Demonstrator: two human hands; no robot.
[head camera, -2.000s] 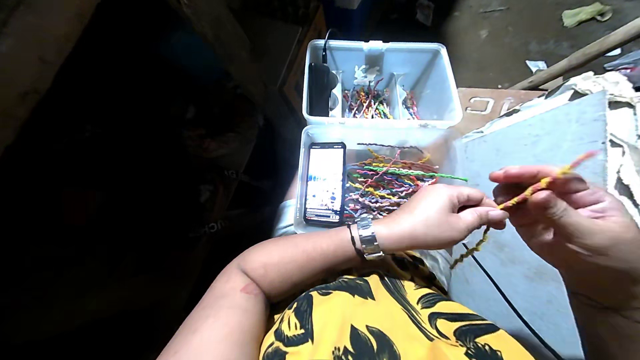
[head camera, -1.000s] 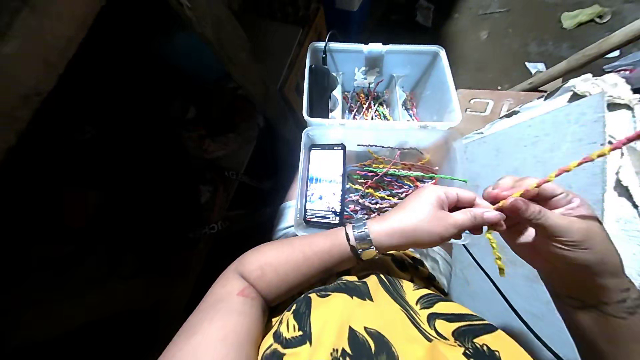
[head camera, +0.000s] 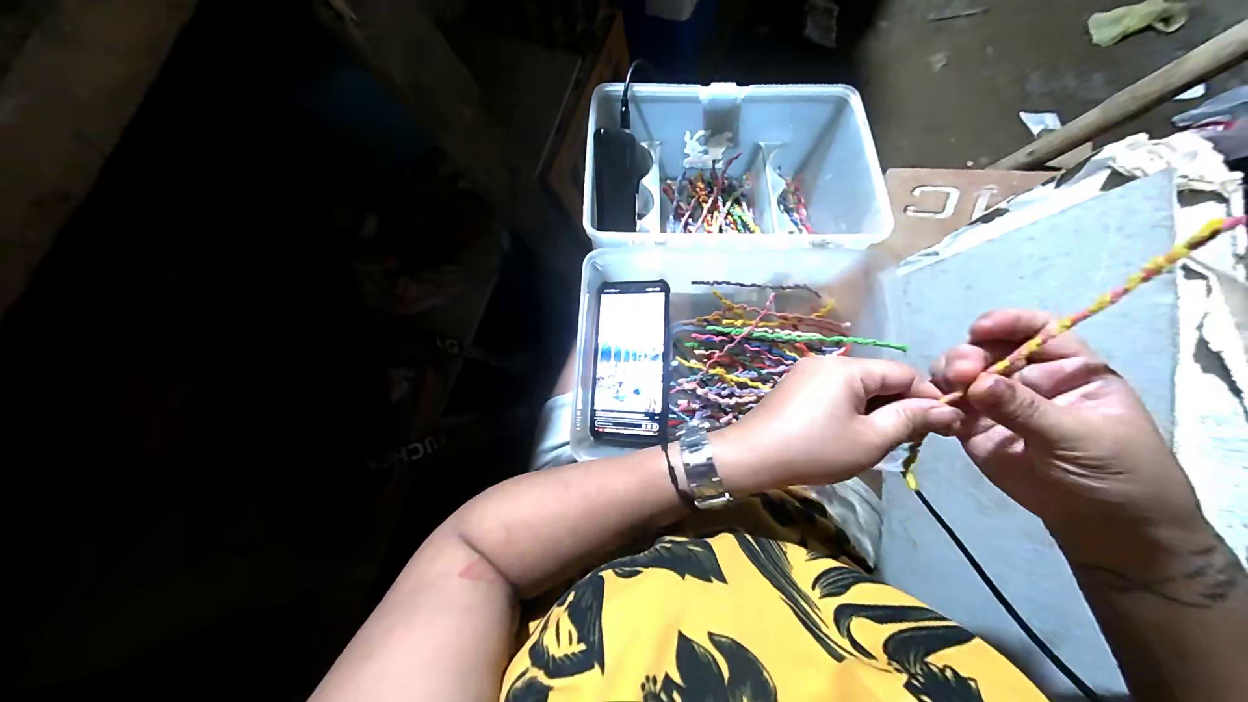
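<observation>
A yellow and pink twisted cord (head camera: 1121, 292) runs between my two hands and slants up to the right edge. My left hand (head camera: 838, 414), with a metal watch on its wrist, pinches the cord near its lower part. Close beside it, my right hand (head camera: 1053, 409) grips the same cord between thumb and fingers. A short yellow end (head camera: 912, 468) hangs below my left fingertips. Many twisted multicoloured cords (head camera: 751, 341) lie in a translucent plastic container (head camera: 882, 292) left of my hands, partly hidden by my left hand.
A lit smartphone (head camera: 632, 361) stands in the near container's left side. Behind it, a second plastic bin (head camera: 829, 166) holds a black device (head camera: 615, 175) with a cable and more cords. A grey board (head camera: 1033, 253) lies under my hands, crossed by a black cable (head camera: 1004, 590).
My right hand has shifted on the cord and sits close to my left fingertips. The cord's long part extends farther up right than two seconds ago. My left hand stays nearly in place.
</observation>
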